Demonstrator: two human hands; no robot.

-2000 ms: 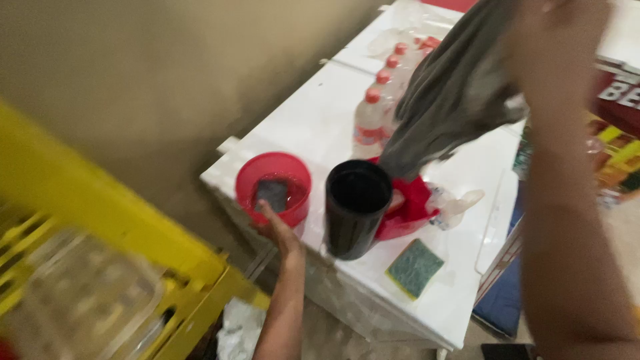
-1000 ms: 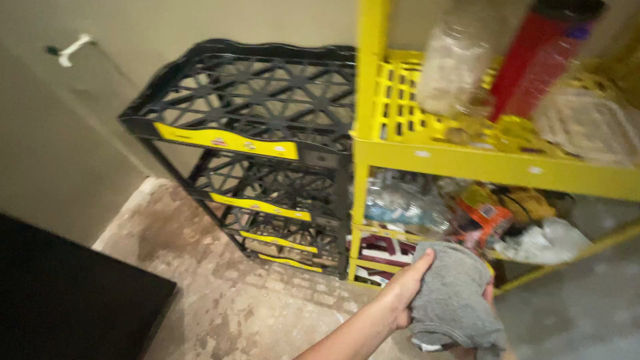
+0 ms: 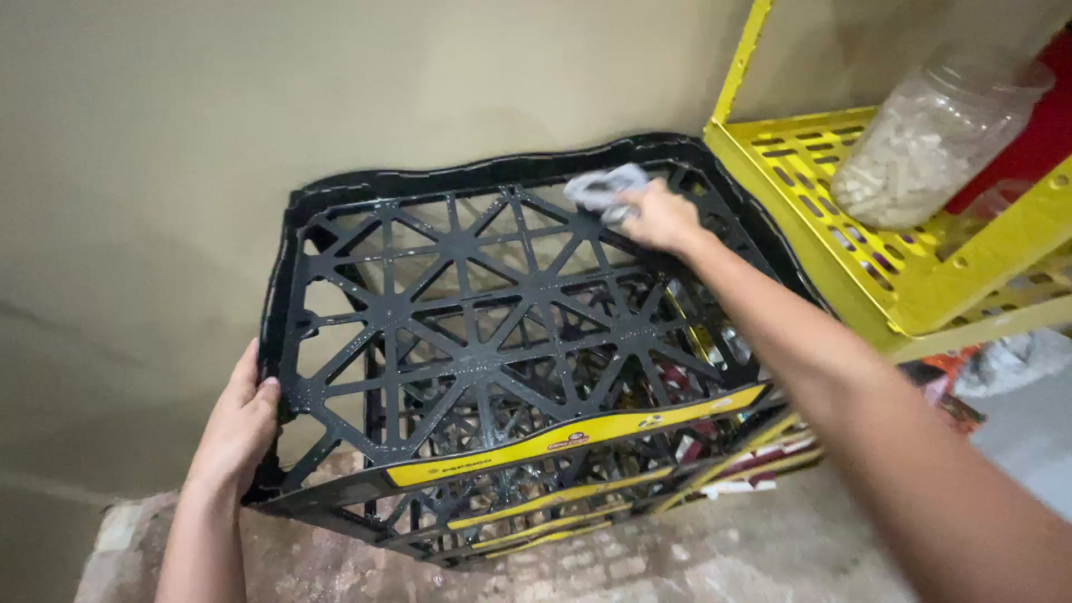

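Note:
A black plastic display rack [image 3: 469,360] with an openwork top shelf fills the middle of the view; drops of water dot its bars. My left hand [image 3: 239,419] grips the rack's left rim near the front corner, thumb on top. My right hand [image 3: 662,218] holds a bunched grey cloth [image 3: 607,188] against the top shelf near its back right corner. Lower shelves of the same rack, edged with yellow strips [image 3: 561,502], show through and below the top. The fingers of my left hand are partly hidden behind the rim.
A yellow metal shelf [image 3: 846,260] adjoins the rack on the right, bearing a clear plastic jar [image 3: 930,151] of white pieces and a red object [image 3: 1026,138]. Packets [image 3: 963,385] lie lower down. A plain wall [image 3: 502,75] stands behind; stained flooring [image 3: 335,553] lies below.
The view has swung from the white surface to the black rack. My left hand has let go of the cloth and taken the rack's rim; my right hand now has the cloth on the top shelf.

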